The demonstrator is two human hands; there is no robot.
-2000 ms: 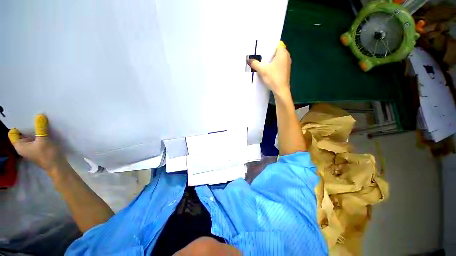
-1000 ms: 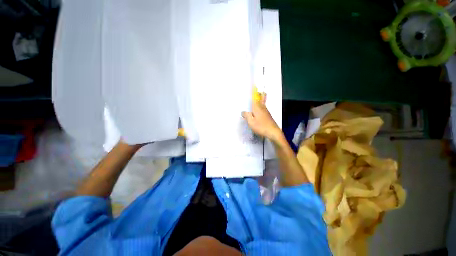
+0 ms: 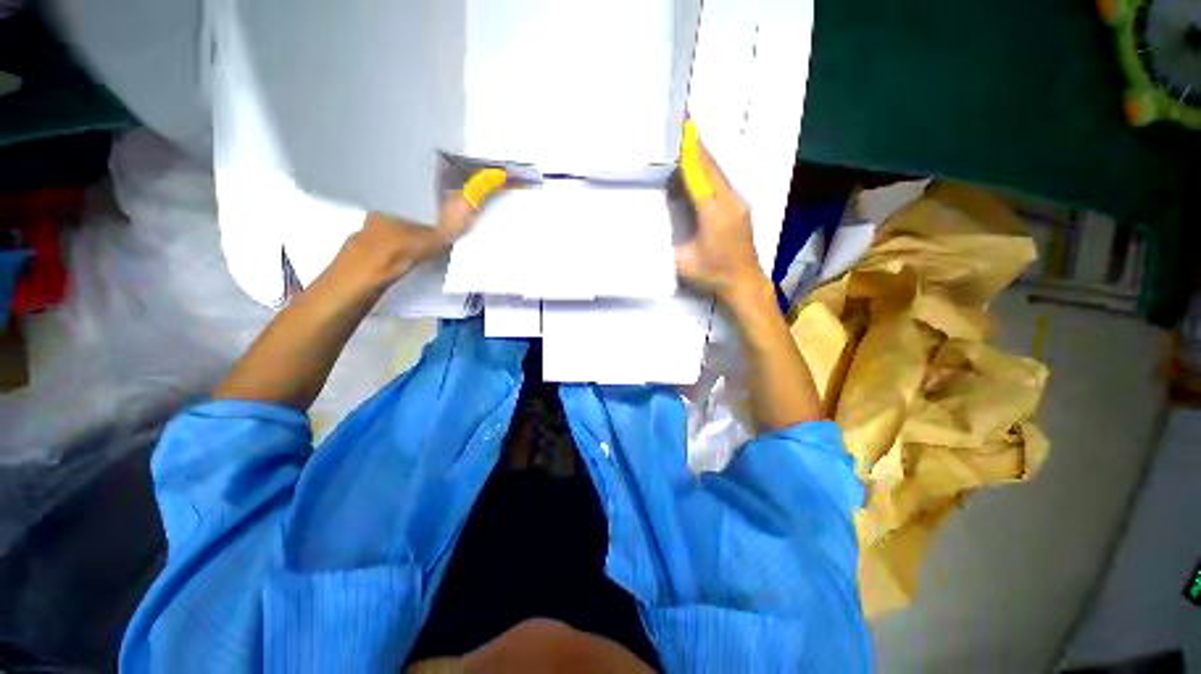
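The white box blank (image 3: 569, 86) lies in front of me, with its left lid or side panel (image 3: 349, 99) raised and greyish. Its end panel (image 3: 564, 240) is tilted up between my hands. My left hand (image 3: 419, 244) holds the left end of the end panel, its yellow-cotted thumb at the crease. My right hand (image 3: 719, 227) is at the right end, a yellow-cotted digit pointing up along the side crease; some fingers are hidden. A squarish end flap (image 3: 624, 342) hangs below, near my body.
Another white layer (image 3: 768, 92) shows at the right. The green bench top (image 3: 948, 119) extends right, with a green-and-orange fan (image 3: 1176, 59) at the corner. Crumpled kraft paper (image 3: 942, 382) is at lower right. Clear plastic (image 3: 152, 296) is at left.
The blank has gone from held up wide to lying with its side panel raised. Both hands have moved to the end panel, which is now tilted up. The fan has shifted right in view.
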